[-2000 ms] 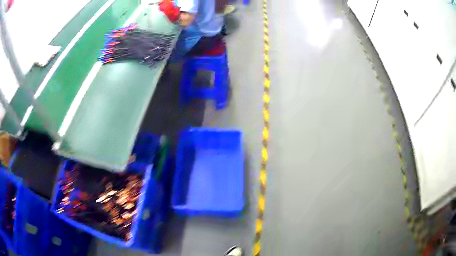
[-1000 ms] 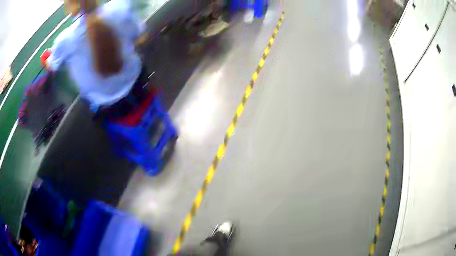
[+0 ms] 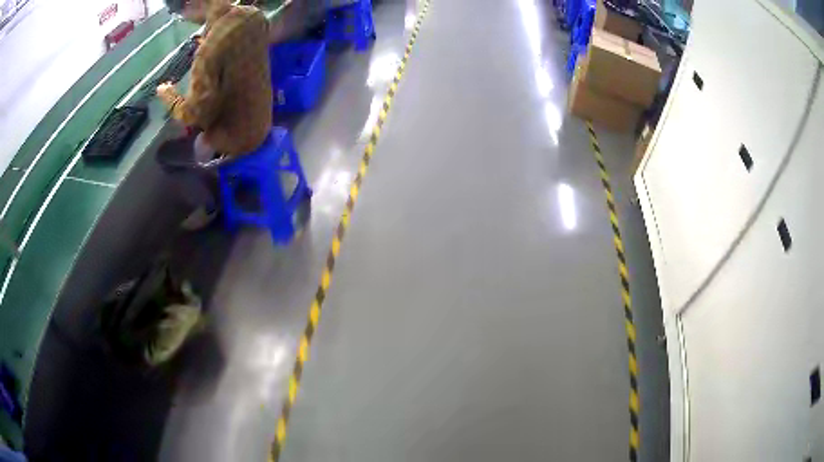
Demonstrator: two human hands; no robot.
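Note:
Neither of my hands is in the picture. Nearest in front of me is the grey floor (image 3: 452, 298) of an aisle, with yellow-black tape (image 3: 318, 298) along its left side and a second tape line (image 3: 623, 271) along its right. A dark bag or bundle with a pale green part (image 3: 172, 329) lies on the dark floor at the lower left; what it is exactly, I cannot tell.
At the left, a person in a brown patterned top (image 3: 237, 86) sits on a blue stool (image 3: 266, 185) at a green bench (image 3: 68, 212) with a black tray (image 3: 116, 133). A blue crate (image 3: 303, 77) stands behind. Cartons (image 3: 622, 68) and white cabinets (image 3: 723, 180) line the right.
The view has moved forward along the aisle. The worker in light blue and the near blue crates have left the picture; the brown-topped person and the cartons have come into view.

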